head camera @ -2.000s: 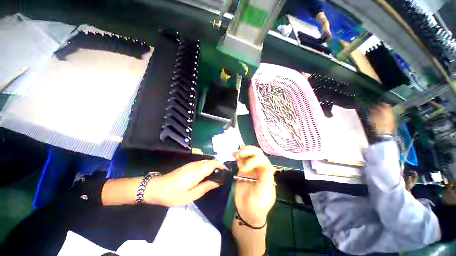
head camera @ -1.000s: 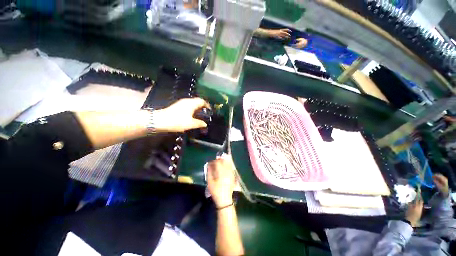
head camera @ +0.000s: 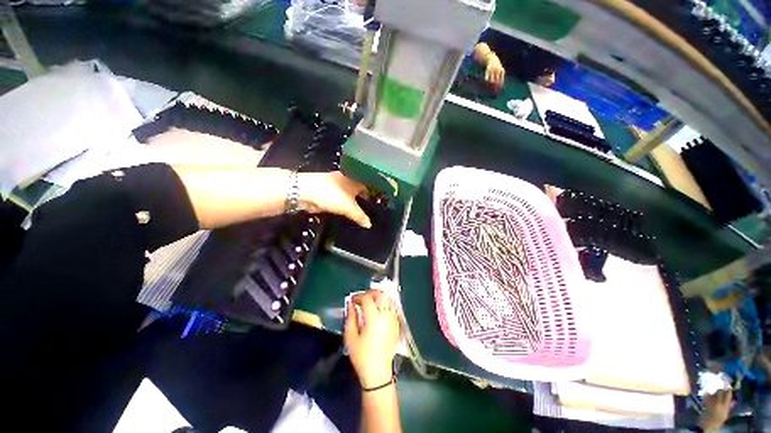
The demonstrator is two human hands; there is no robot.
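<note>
My left hand (head camera: pixel 342 199) reaches in from the left, under the head of the bench press (head camera: pixel 397 127). Its thumb shows over the dark press fixture (head camera: pixel 372 241); the other fingertips are partly hidden by the press head, and whether they hold a black part is not clear. My right hand (head camera: pixel 373 328) is at the bench edge below the fixture, fingers curled on a crumpled white scrap (head camera: pixel 387 290); no pin shows in it. The black tray (head camera: pixel 221 269) lies under my left forearm, with a slanted row of black parts (head camera: pixel 269 281) along its right side.
A pink basket (head camera: pixel 560 292) of metal pins (head camera: pixel 490 275) stands right of the fixture. Black parts on white sheets (head camera: pixel 638 330) lie beyond it. Loose white sheets (head camera: pixel 63 123) are at far left. Another person's hand (head camera: pixel 719 410) shows at lower right, others across the bench.
My left hand has moved from near my lap, where both hands were together, up under the press head. My right hand has come down onto the white scrap. The view has shifted.
</note>
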